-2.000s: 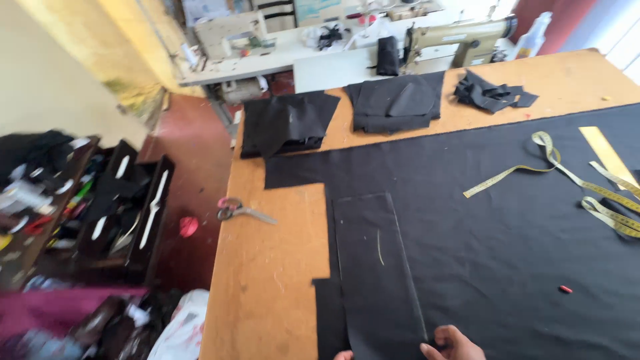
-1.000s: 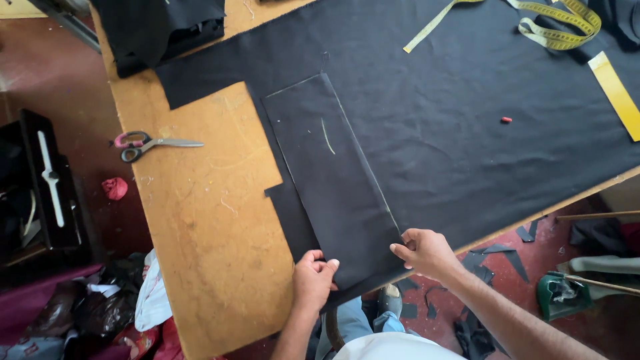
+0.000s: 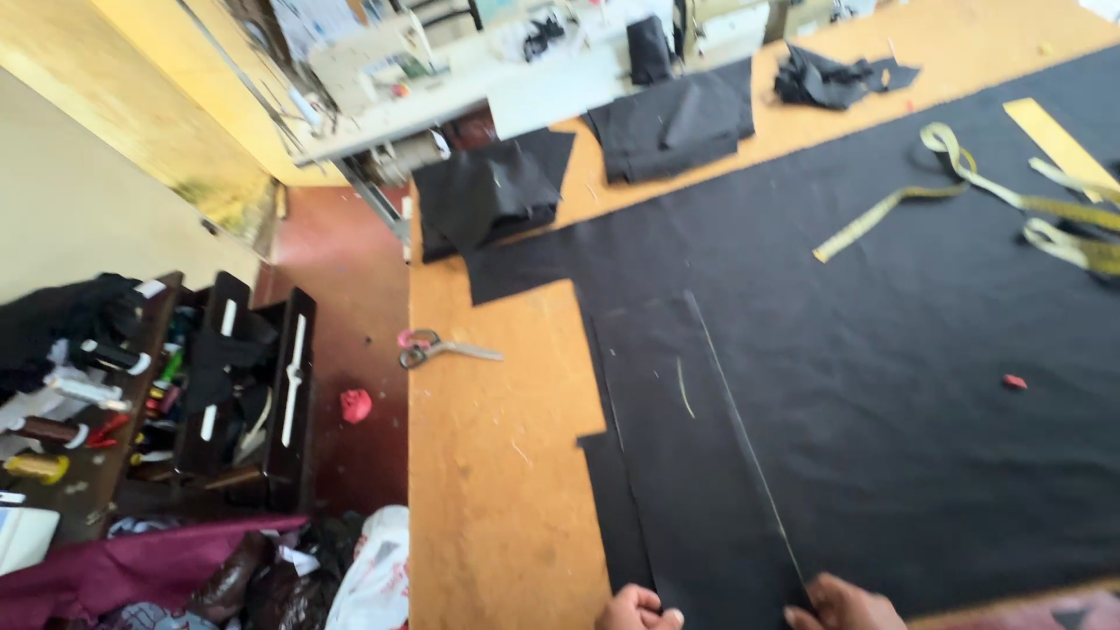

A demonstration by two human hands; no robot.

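A long black fabric piece [image 3: 700, 490] lies on a larger sheet of black cloth [image 3: 884, 385], with a pale line along its right edge and a short pale curved mark on it. At the bottom of the view, my left hand [image 3: 639, 610] pinches its near left edge. My right hand [image 3: 844, 605] grips the near right corner between thumb and fingers; both hands are partly cut off by the frame. Scissors with pink and dark handles [image 3: 446, 348] rest on the wooden table. A small red piece, perhaps chalk [image 3: 1015, 382], lies on the cloth, as does a yellow tape measure [image 3: 901, 197].
Folded black fabric stacks [image 3: 494, 188] and a crumpled black scrap [image 3: 836, 77] lie along the table's far side. A yellow strip [image 3: 1059, 144] sits at the right. Beyond stands a white sewing table [image 3: 376, 118]. Open drawers [image 3: 289, 394] with thread spools and plastic bags are at left.
The view has swung up and to the left since one second ago. Both hands remain at the near end of the black fabric piece, which lies much as before.
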